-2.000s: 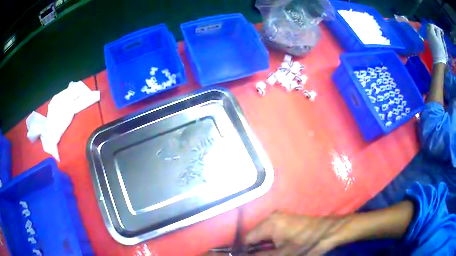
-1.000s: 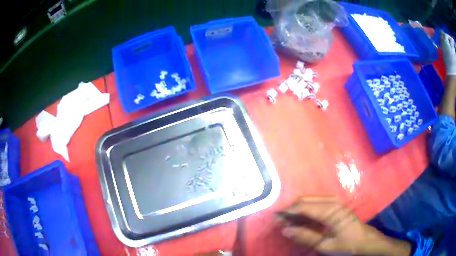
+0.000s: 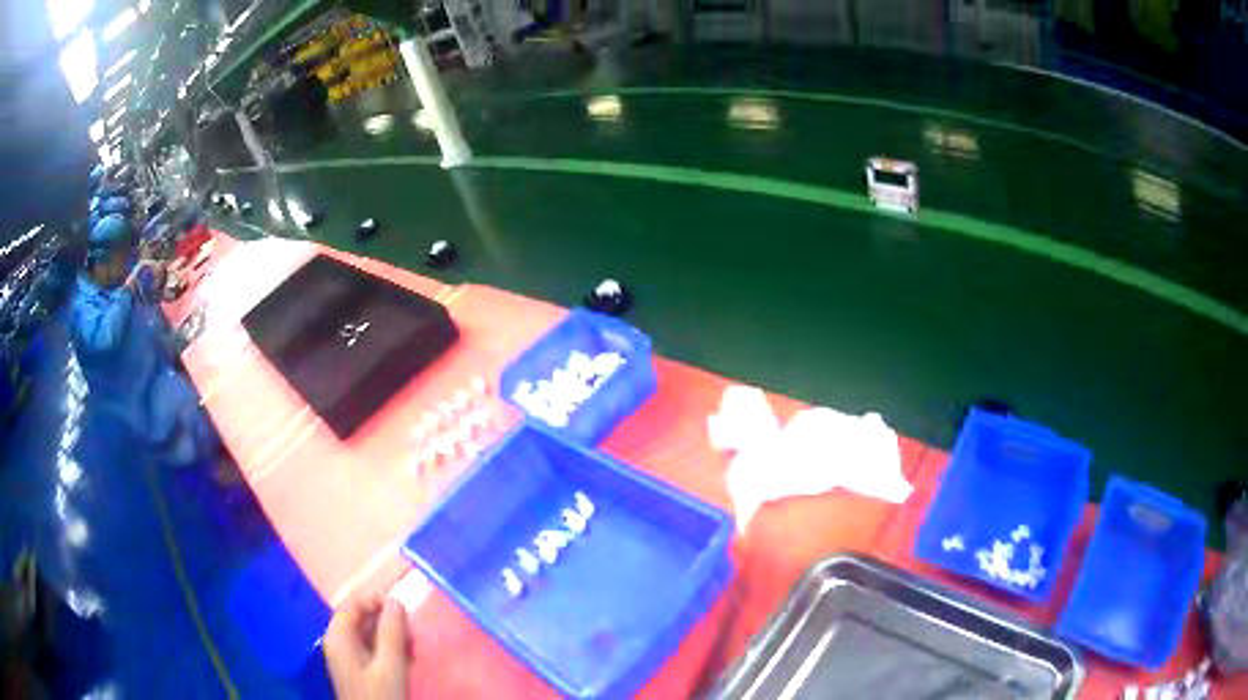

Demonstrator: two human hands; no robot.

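Observation:
My left hand (image 3: 370, 651) is bare and cut off by the bottom edge, just left of the large blue bin (image 3: 657, 509). Its thumb and fingers are bent upward; whether they hold something cannot be told. The bin holds a short row of white parts (image 3: 550, 544) on its floor. A small white patch (image 3: 411, 589) lies by the bin's near left corner, close to my fingertips. The steel tray (image 3: 855, 574) is cut off at the bottom right. My right hand is not in view.
A smaller blue bin (image 3: 632, 342) with white parts, loose white parts (image 3: 449, 424) and a black tray (image 3: 294, 308) are at the left. A white cloth (image 3: 808, 458) and two blue bins lie right. A person in blue (image 3: 117, 321) is far left.
The view has swung far left and up, so the tray and bins sit lower right. My right hand, with a dark tool earlier, has left view; my left hand has appeared.

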